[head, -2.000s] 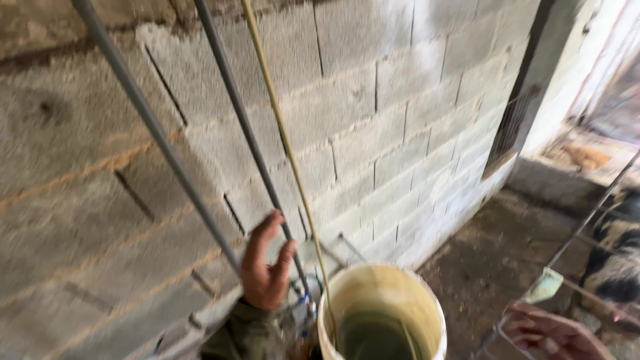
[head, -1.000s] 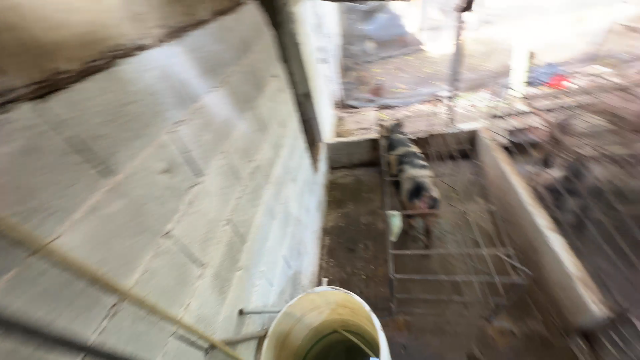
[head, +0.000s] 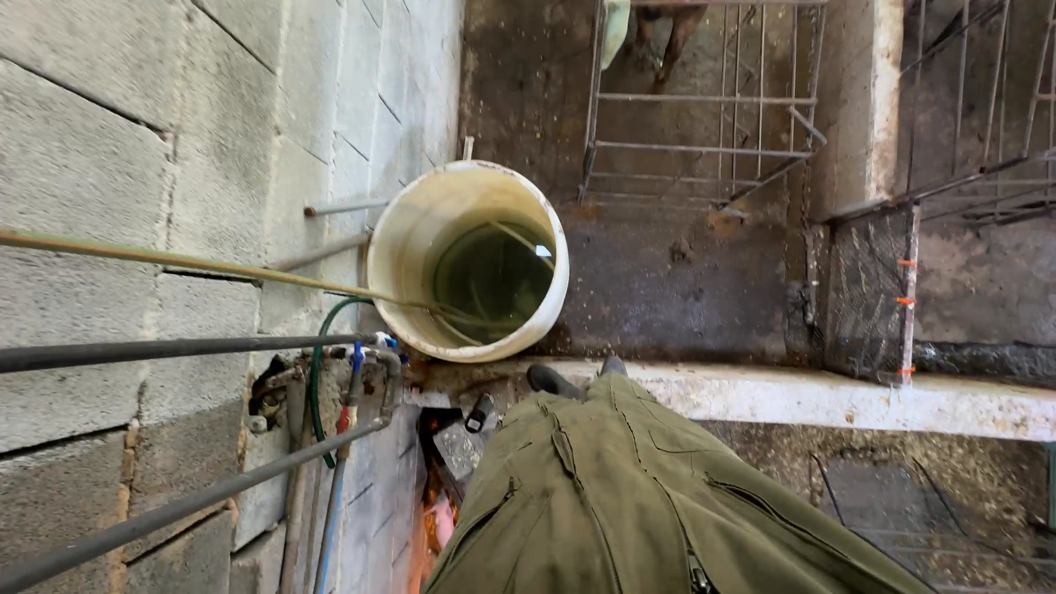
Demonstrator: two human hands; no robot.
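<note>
Neither of my hands shows in the view of now. A tall pale plastic barrel (head: pixel 540 326) stands against the block wall, with dark greenish water (head: pixel 487 276) low inside it. A thin yellowish hose (head: pixel 206 266) runs from the left over the barrel's rim and down into the water. Beside the barrel, pipes meet at a valve with a blue handle (head: pixel 357 356); a valve with a red handle (head: pixel 343 419) sits lower. A dark green hose (head: pixel 314 384) curves around the pipes. My boots (head: pixel 553 382) are at the low wall just below the barrel.
A concrete block wall (head: pixel 82 173) fills the left, crossed by grey pipes (head: pixel 206 495). A whitish low wall (head: pixel 767 400) runs to the right. Beyond it are a metal-bar crate (head: pixel 701 148) with an animal's legs (head: pixel 676 41), a concrete partition (head: pixel 883 107) and a mesh panel (head: pixel 866 297).
Both hands, seen near the pipes and at the lower right two seconds ago, have left the view. The view has swung and now looks steeply down, with my legs in it.
</note>
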